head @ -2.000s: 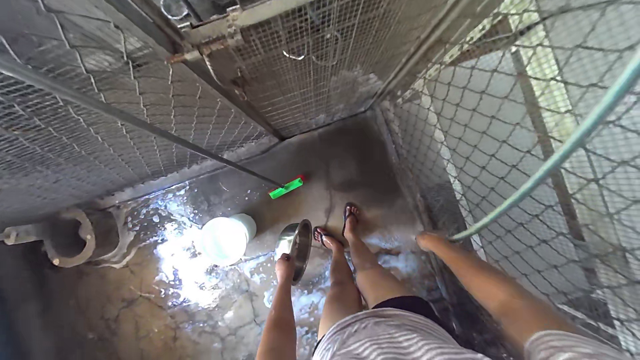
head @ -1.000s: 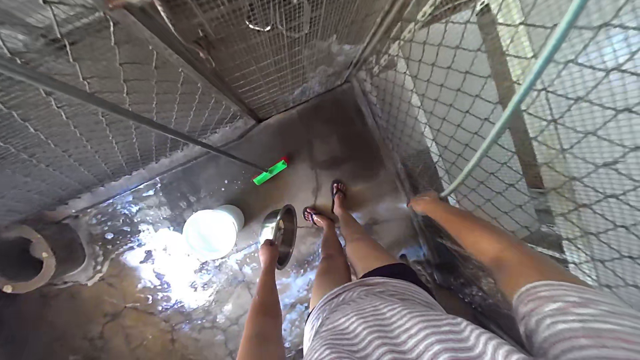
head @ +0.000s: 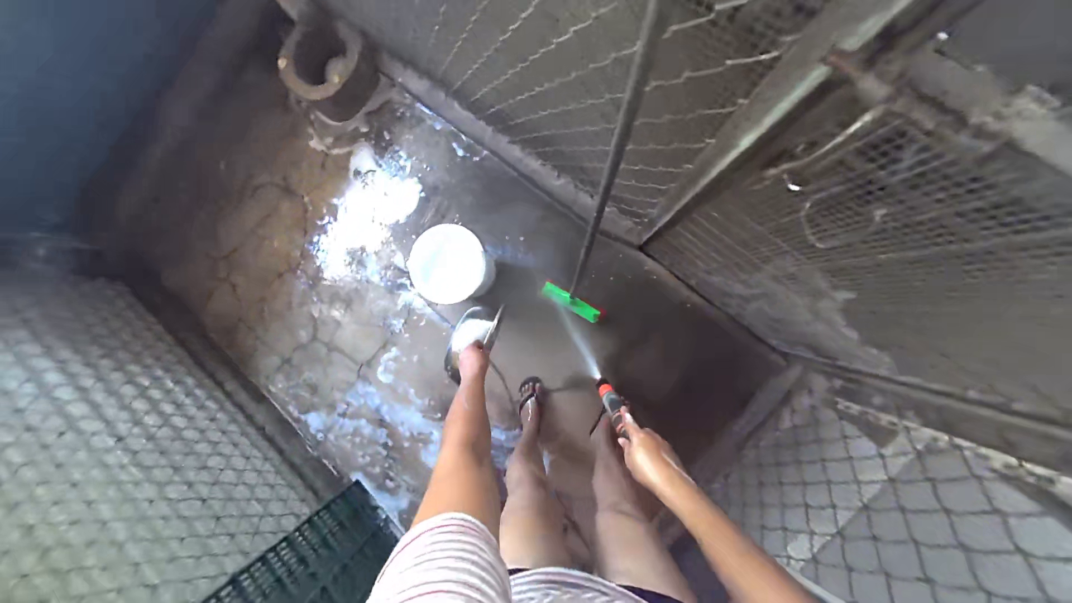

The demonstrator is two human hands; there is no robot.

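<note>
My left hand grips the rim of a round metal bowl, which is tilted beside a white plastic bucket. Around an orange and black hose nozzle my right hand is closed. A jet of water leaves the nozzle toward a green broom head. The broom's long grey handle leans up along the mesh fence. The bowl's inside is partly hidden by my hand.
Chain-link fencing and a framed mesh gate border the wet concrete floor. A round hollow fixture stands in the far left corner. A dark green plastic crate or grate is at lower left. My sandalled feet are between my hands.
My right hand has moved from beside the fence and the pale hose to in front of my legs, holding the spraying nozzle. The view has turned strongly.
</note>
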